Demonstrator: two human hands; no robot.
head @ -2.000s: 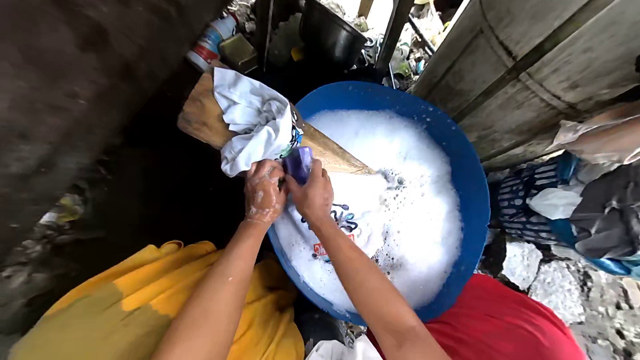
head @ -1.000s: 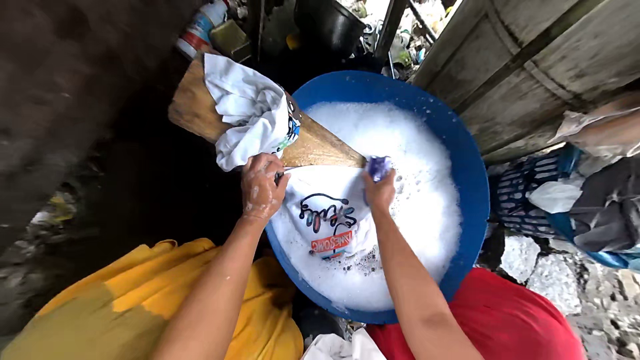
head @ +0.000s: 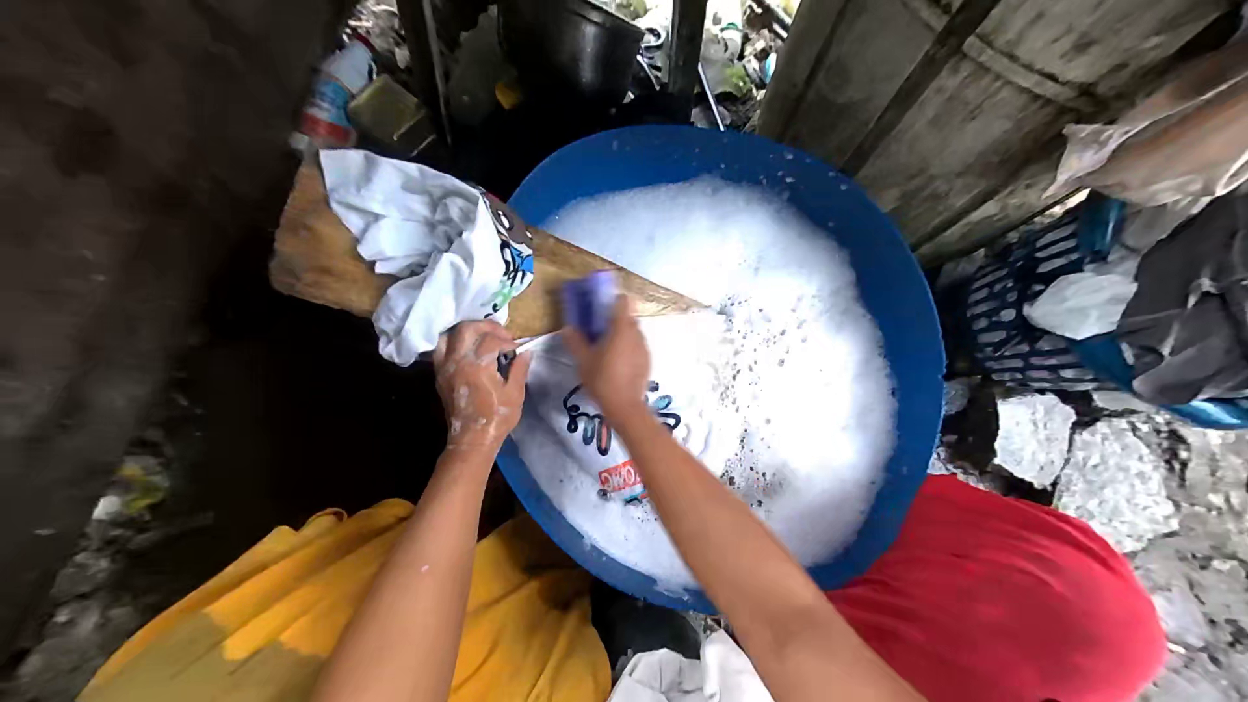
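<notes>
A blue plastic basin (head: pixel 921 341) holds white suds. A wooden board (head: pixel 331 253) slants into it from the left. White printed cloth (head: pixel 429 234) lies bunched over the upper board, and more of it, with dark lettering and a red patch, spreads over the lower edge into the suds. My left hand (head: pixel 480 380) grips the cloth's edge beside the board, with a small dark thing at its fingers. My right hand (head: pixel 616 361), blurred, holds a purple brush-like block (head: pixel 590 304) over the board; its exact kind is unclear.
A dark pot (head: pixel 570 49), a bottle (head: pixel 339 88) and a yellowish block (head: pixel 390 115) stand behind the board. Corrugated sheeting (head: pixel 907 88) borders the basin at the upper right. A slatted basket (head: pixel 1014 312) with cloths and plastic sits at right, near broken stones (head: pixel 1111 478).
My right hand with the purple block has moved back from the board's lower tip, up and left along the board. My left hand stays at the cloth's edge.
</notes>
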